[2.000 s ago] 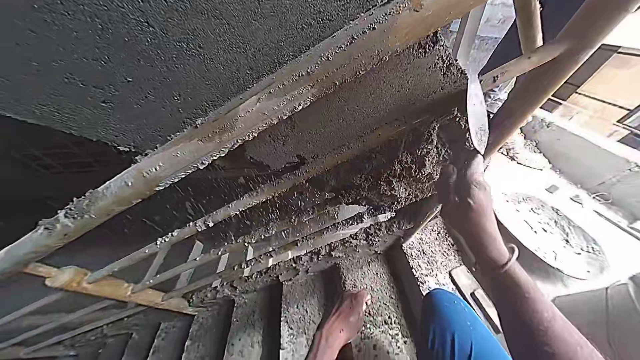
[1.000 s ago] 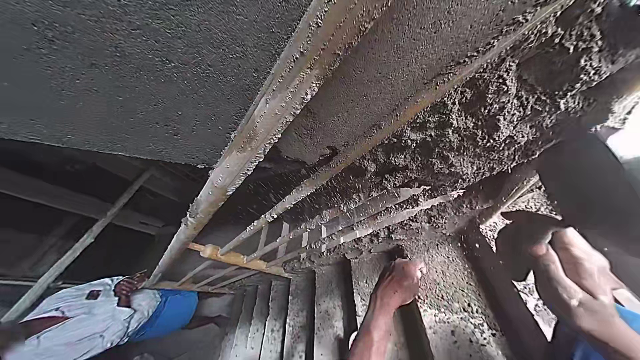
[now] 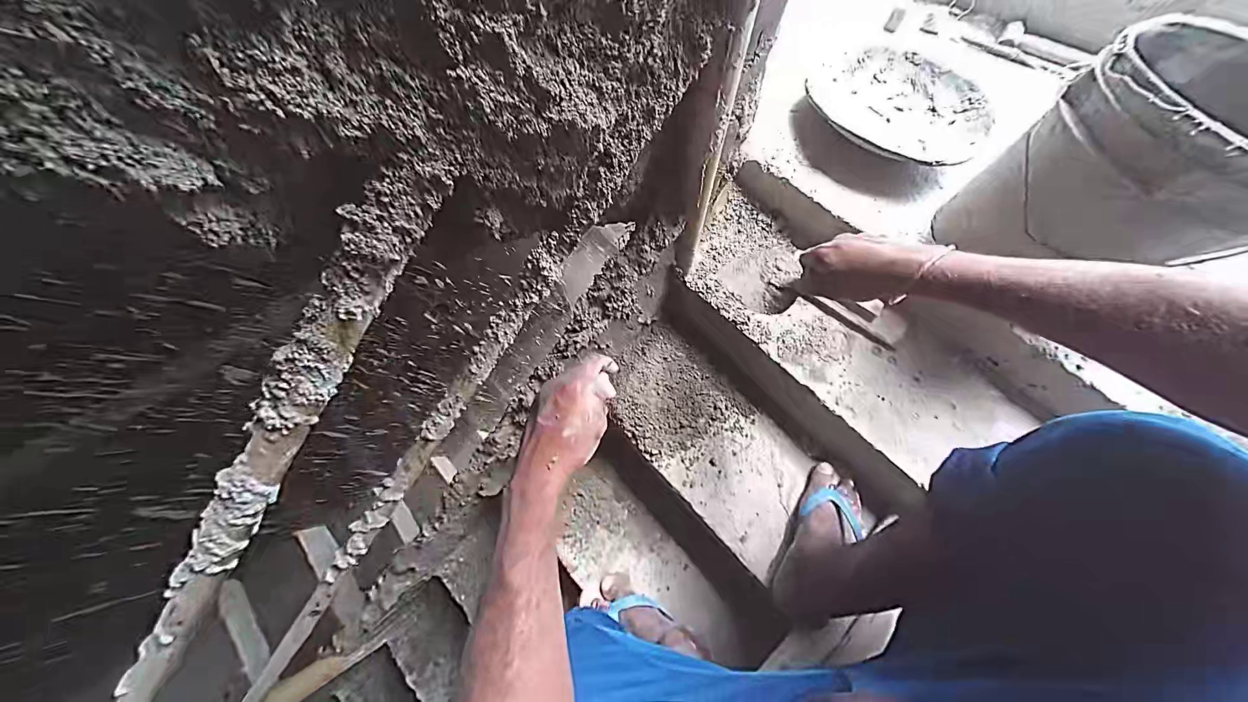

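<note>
My right hand (image 3: 848, 266) is closed around a trowel. Its metal blade (image 3: 765, 283) lies against loose wet mortar (image 3: 746, 229) on an upper concrete step, beside the foot of an upright pole. The trowel's handle is mostly hidden in my fist. To the left, my left hand (image 3: 577, 402) has its fingers curled, with no tool visible in it, close to a heap of crumbly mortar (image 3: 678, 395) at the wall-side end of a lower step. Rough mortar (image 3: 546, 88) covers the surface above both hands.
Mortar-crusted poles (image 3: 278, 429) slant down at the left. A round pan of mortar (image 3: 902, 102) stands on the landing, with a large drum-like container (image 3: 1072, 166) right of it. My sandalled feet (image 3: 829, 517) stand on the steps (image 3: 721, 497); a flat wooden piece (image 3: 858, 322) lies near my right hand.
The view has swung down toward the steps. The trowel, raised to the mortared surface two seconds ago, is now down at the mortar on a step. A person seen at lower left a second ago is out of view.
</note>
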